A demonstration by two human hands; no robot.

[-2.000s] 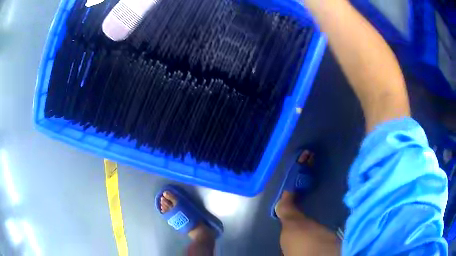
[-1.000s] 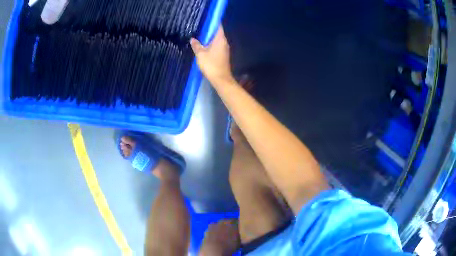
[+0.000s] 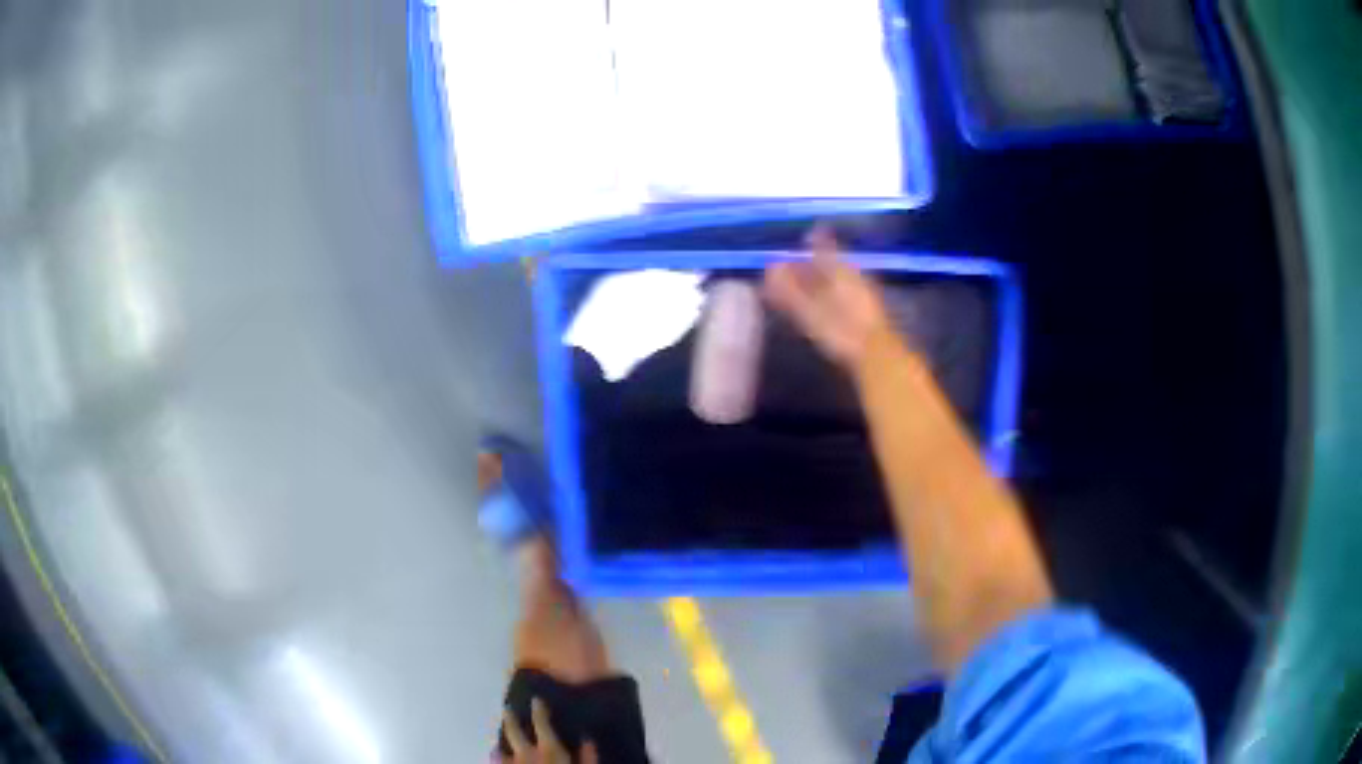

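A blue crate (image 3: 747, 572) stands on the floor in front of me, filled with dark flat parts (image 3: 702, 500). A crumpled white cloth or paper (image 3: 635, 317) and a pale pinkish roll (image 3: 728, 355) lie on the parts. My right hand (image 3: 826, 299) is blurred over the crate's back part, near the far rim. Its fingers look apart and I see nothing held. My left hand (image 3: 541, 739) is cut off by the bottom edge, with its spread fingers on my dark-clothed leg.
Just behind stands another blue crate (image 3: 916, 135) with bright white flat parts (image 3: 762, 90). A third blue crate (image 3: 1098, 135) with grey contents is at the upper right. Yellow tape (image 3: 714, 679) runs on the grey floor. My slippered foot (image 3: 511, 500) is left of the near crate. A green surface curves along the right edge.
The view has shifted and shows more crates behind. My right hand has left the near crate's right rim and is over its back part. My left hand has come into view.
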